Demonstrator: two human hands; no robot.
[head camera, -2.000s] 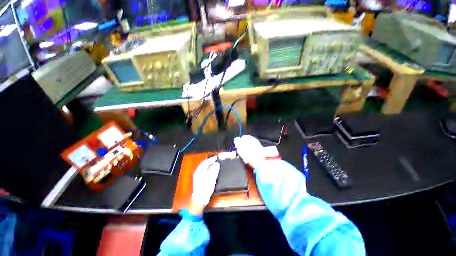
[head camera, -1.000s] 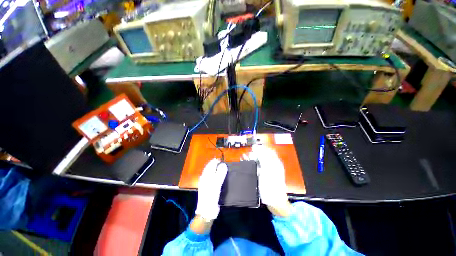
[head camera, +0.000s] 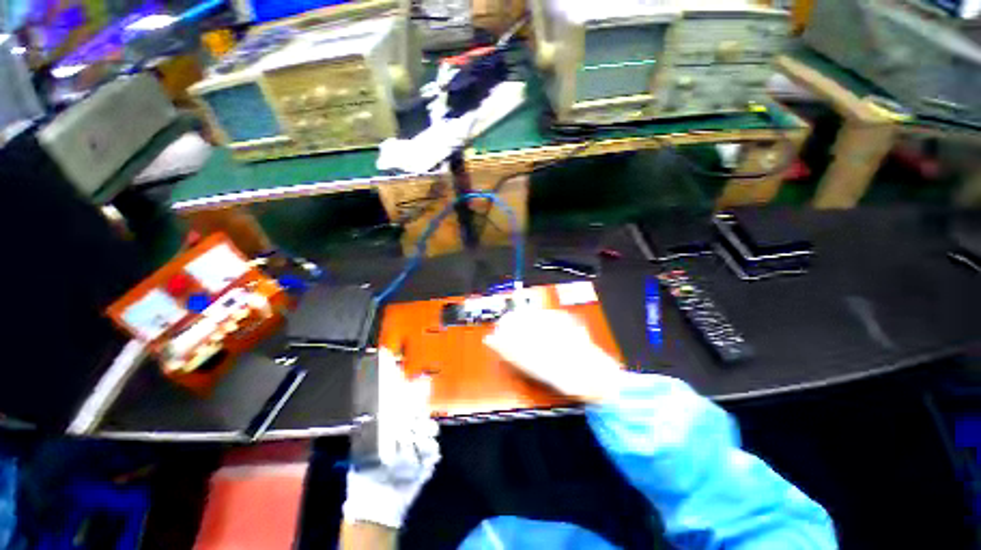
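Observation:
My left hand (head camera: 396, 457), in a white glove, holds a black set-top box (head camera: 367, 403) tilted on edge at the left front edge of the orange-red test fixture (head camera: 452, 371). My right hand (head camera: 549, 349), gloved in white, is over the fixture's right half, just below the connector block (head camera: 473, 309); it is blurred and I see nothing in it, though its underside is hidden. A blue network cable (head camera: 430, 228) arches to the connector block.
An open orange test box (head camera: 199, 312) stands at left, with set-top boxes (head camera: 333, 316) beside it. Right of the fixture are a blue marker pen (head camera: 653, 312), a remote control (head camera: 705, 317) and more black boxes (head camera: 762, 249). Oscilloscopes (head camera: 662, 59) and a white power strip (head camera: 452, 131) are on the rear shelf.
The box held between both hands has moved left in my left hand and tilted up. My right hand has let go of it and lies over the fixture near the connector block.

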